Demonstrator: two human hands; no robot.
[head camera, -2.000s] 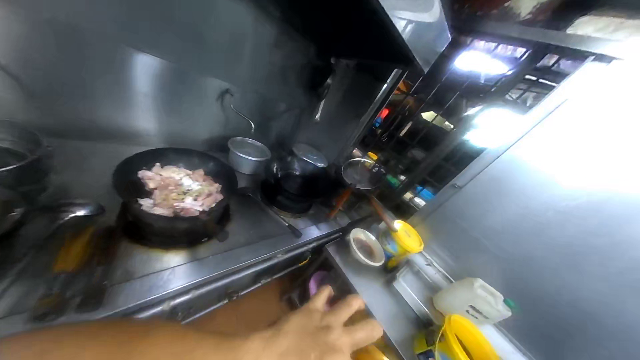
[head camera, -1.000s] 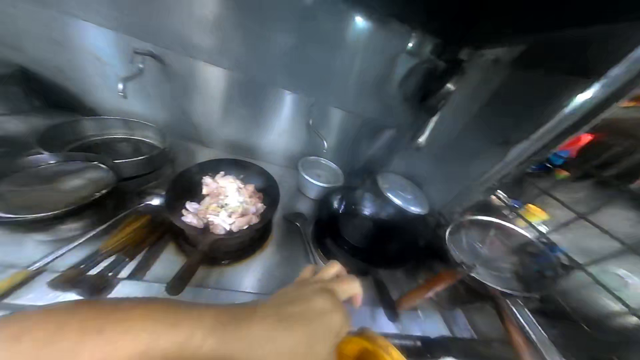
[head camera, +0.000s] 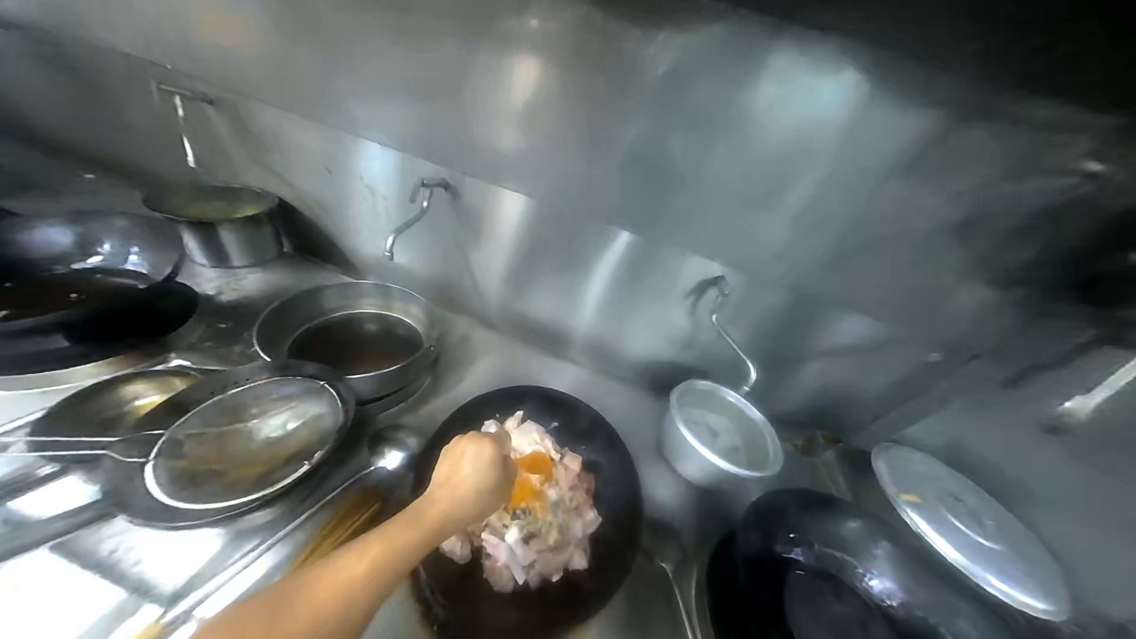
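Observation:
My left hand (head camera: 470, 475) is over the left part of a dark pan (head camera: 612, 470), its fingers curled together. Whether something is inside the fingers is hidden. Pale pink raw meat pieces (head camera: 541, 541) are heaped in the pan, with white bits among them. Right beside my fingertips, an orange patch (head camera: 531, 479) shows on the meat; I cannot tell what it is. My right hand is out of view.
Left of the pan are a ladle (head camera: 390, 453), a round wire strainer (head camera: 244, 444) and a metal pan of dark liquid (head camera: 346, 293). To the right stand a small metal pot (head camera: 721, 435), a black wok (head camera: 825, 541) and a metal lid (head camera: 972, 528). Curved taps (head camera: 410, 217) project from the steel wall.
My left hand has moved from right of the pan to over the meat. The orange patch now shows there; earlier frames show none on the meat. The view has swung left.

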